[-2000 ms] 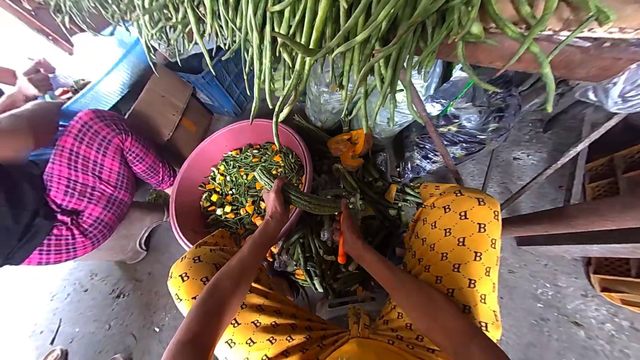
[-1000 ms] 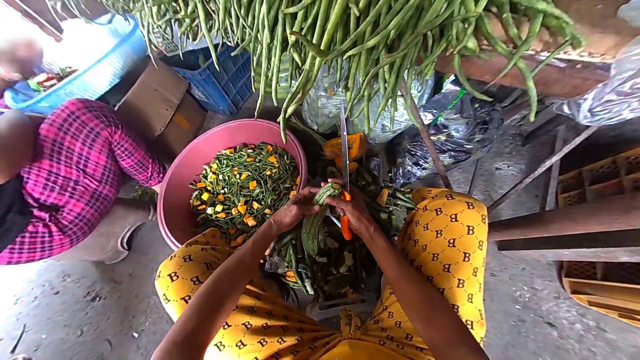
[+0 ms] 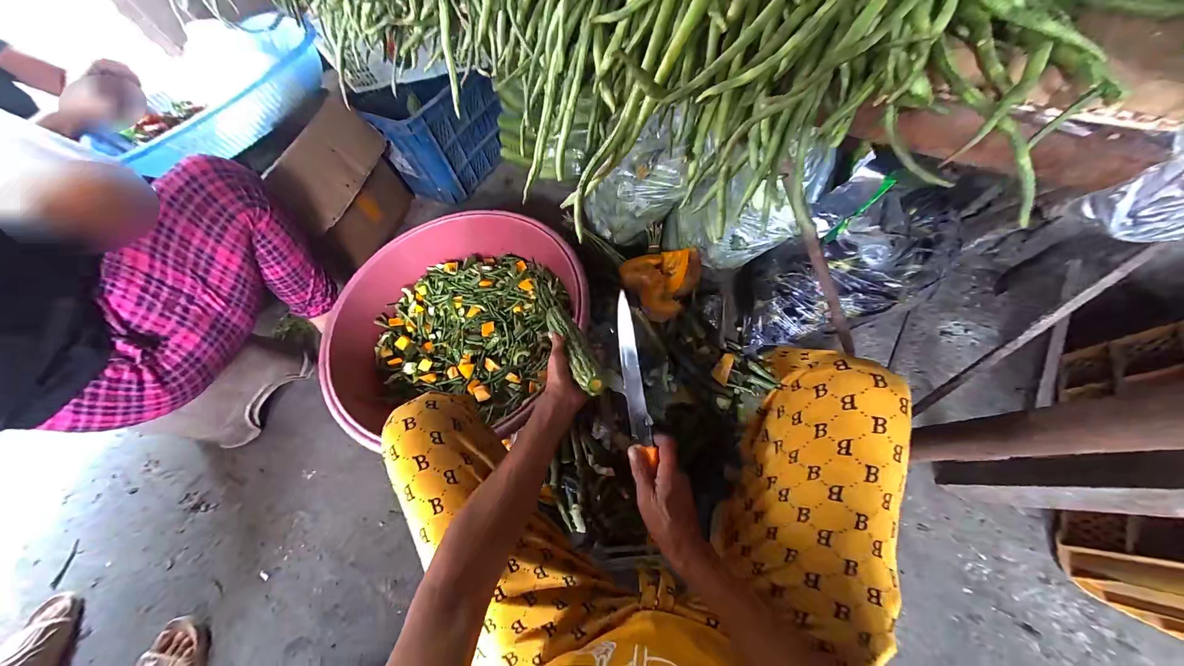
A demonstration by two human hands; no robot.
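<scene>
My left hand [image 3: 561, 377] grips a long ridged green gourd [image 3: 573, 351] at the right rim of a pink plastic basin [image 3: 344, 370]. Cut green beans [image 3: 462, 319] and orange and pale vegetable pieces lie in the basin. My right hand [image 3: 664, 490] is closed round the orange handle of a knife [image 3: 632, 365], whose blade points up and away from me, a little right of the gourd and apart from it. Beyond the blade sits a cut piece of pumpkin [image 3: 659, 280]. Between my knees are green vegetables and scraps, partly in shadow.
Long green beans [image 3: 740, 83] hang over a wooden table edge ahead. Plastic bags [image 3: 832, 277] lie below them. A cardboard box [image 3: 328, 166], a blue crate [image 3: 444, 139] and a person in checked clothing [image 3: 199, 287] beside a blue basin [image 3: 227, 120] are at left. Wooden crates [image 3: 1124, 555] stand at right.
My hands, together at the gourd one second ago, are now apart. My left hand has moved left to the pink basin with the gourd; the knife is now clear of it.
</scene>
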